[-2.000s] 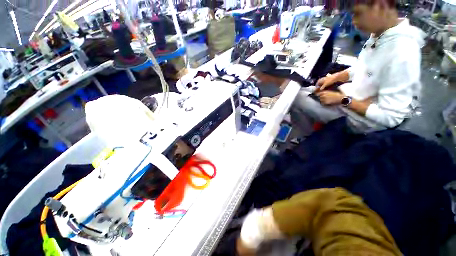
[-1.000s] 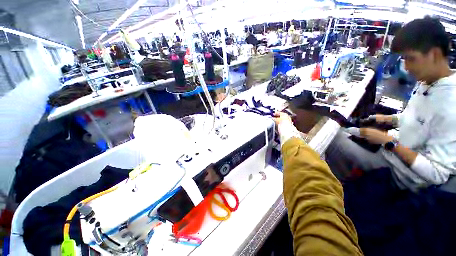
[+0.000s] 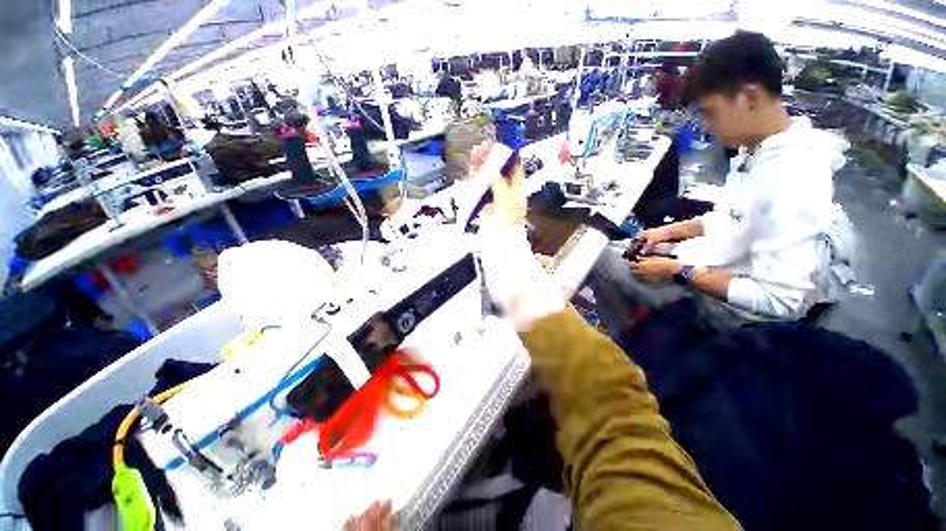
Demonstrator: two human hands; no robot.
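Observation:
My right hand point(image 3: 505, 213), in a white cuff and olive-brown sleeve, is stretched forward beyond the machine head and is blurred. It holds up a small white-and-navy piece point(image 3: 491, 178), apparently cloth. More black-and-white cloth point(image 3: 410, 222) lies behind the machine. My left hand point(image 3: 373, 516) shows only as blurred fingertips at the bottom edge; whether it holds anything is hidden. The white sewing machine point(image 3: 301, 342), with a black control panel, stands left of my right arm. Its needle area point(image 3: 237, 472) is at the lower left.
Red-orange scissors point(image 3: 379, 404) lie beside the machine. A yellow-green lamp point(image 3: 132, 498) is at lower left. A white-rimmed bin point(image 3: 93, 389) holds dark cloth. Dark navy cloth point(image 3: 768, 404) spreads at right. A person in white point(image 3: 778, 218) sits beyond it.
My right hand has lifted from the cloth behind the machine with the white-and-navy piece. Fingertips have appeared at the bottom edge. The view has shifted.

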